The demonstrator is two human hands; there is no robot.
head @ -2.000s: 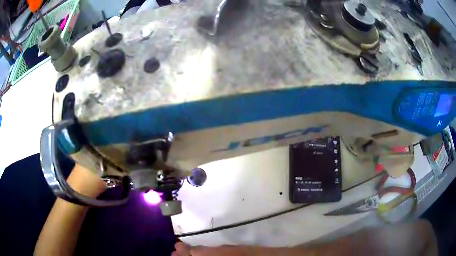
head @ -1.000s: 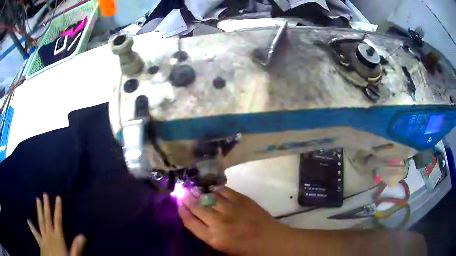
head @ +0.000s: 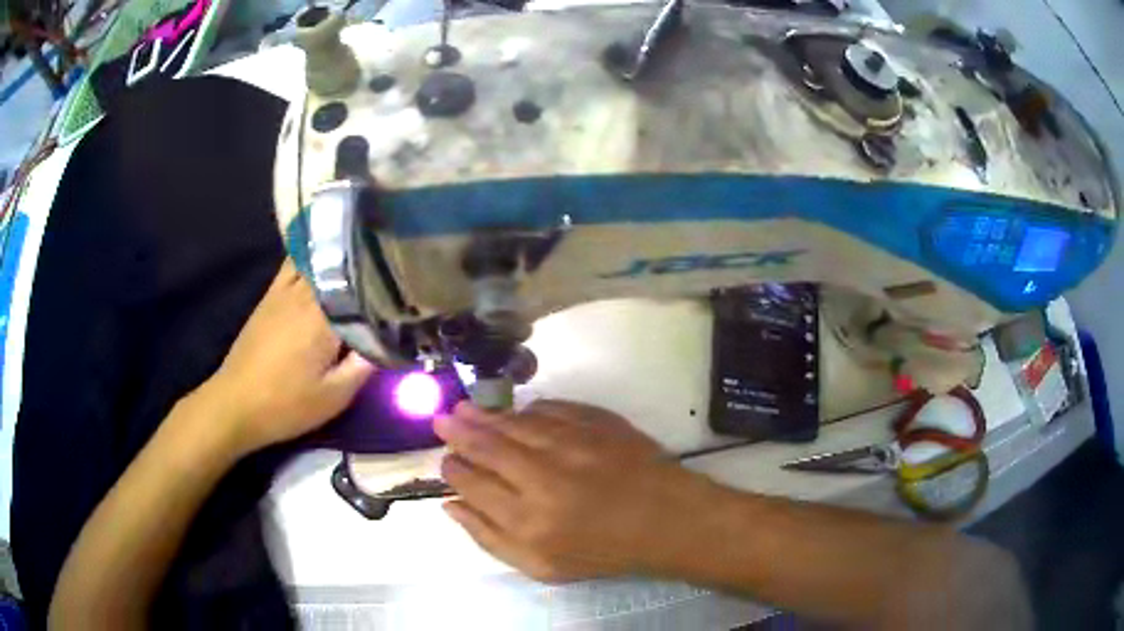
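Observation:
Dark fabric covers the left of the table, and a narrow part of it runs under the needle area, lit by a bright pink-violet spot. The cream sewing machine head with a blue stripe stands above. My left hand presses on the fabric just left of the needle, its fingertips partly behind the machine's left end. My right hand lies right of the needle, fingertips at the fabric's right end by the lit spot. Whether its fingers pinch the fabric is unclear.
A smartphone lies under the machine arm. Scissors with red and yellow loops lie right of it. A ruler scale runs along the front edge. The lit control panel is at right. A green tray is at back left.
My left hand has moved from the lower left up to the needle area. The fabric has shifted left and back, baring white table in front. My right hand stays near the needle.

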